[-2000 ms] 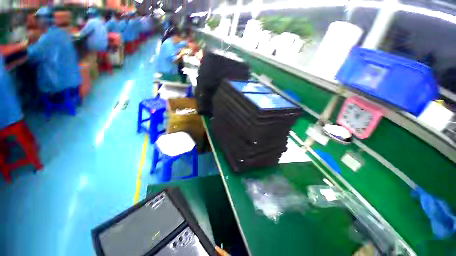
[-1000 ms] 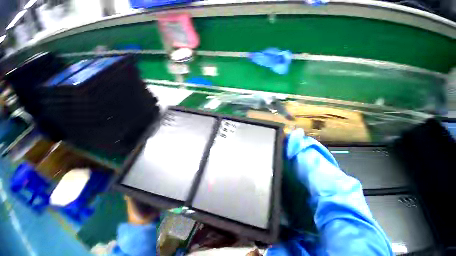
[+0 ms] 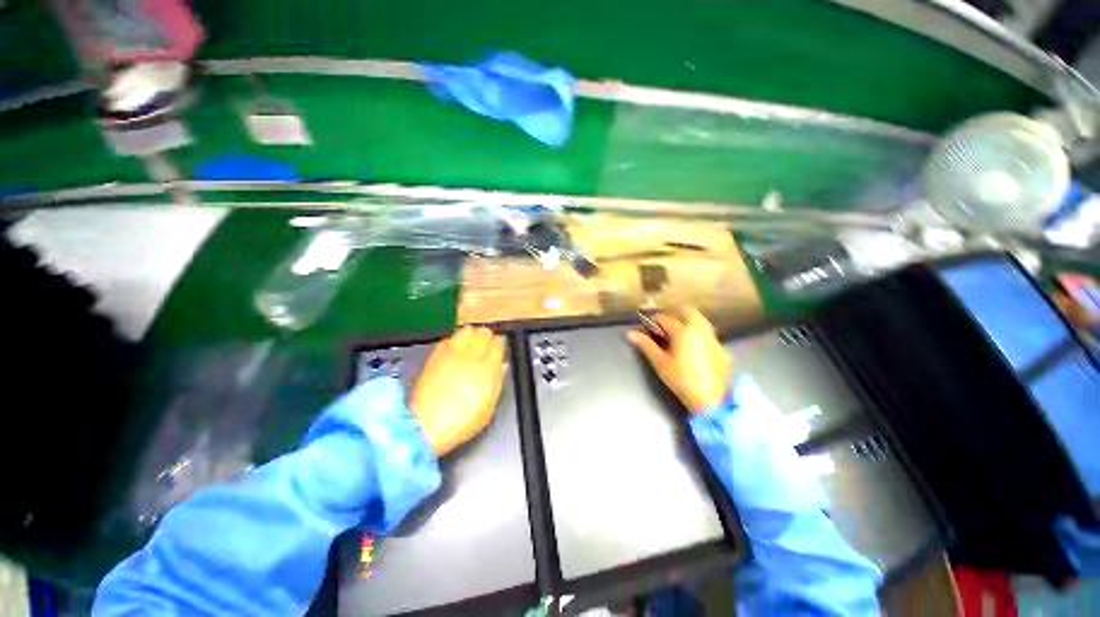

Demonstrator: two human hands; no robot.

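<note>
A black tray with a centre divider lies on the bench in front of me. It holds two glossy grey panels, left and right, with small dark dots in their upper left corners. My left hand lies over the upper part of the left panel, fingers close together; its grip is unclear. My right hand is at the upper right of the right panel, thumb and fingers near a small dark thin shape at the tray's edge. Blur hides whether it holds this.
A brown board with dark bits lies behind the tray. Clear bags are behind left. A dark stack stands left. Another panel tray and a leaning black tray stack are right. A fan is behind right.
The tray has gone from being held up in both hands to lying on the bench. My left hand has moved from its lower edge onto the left panel. The view has turned right.
</note>
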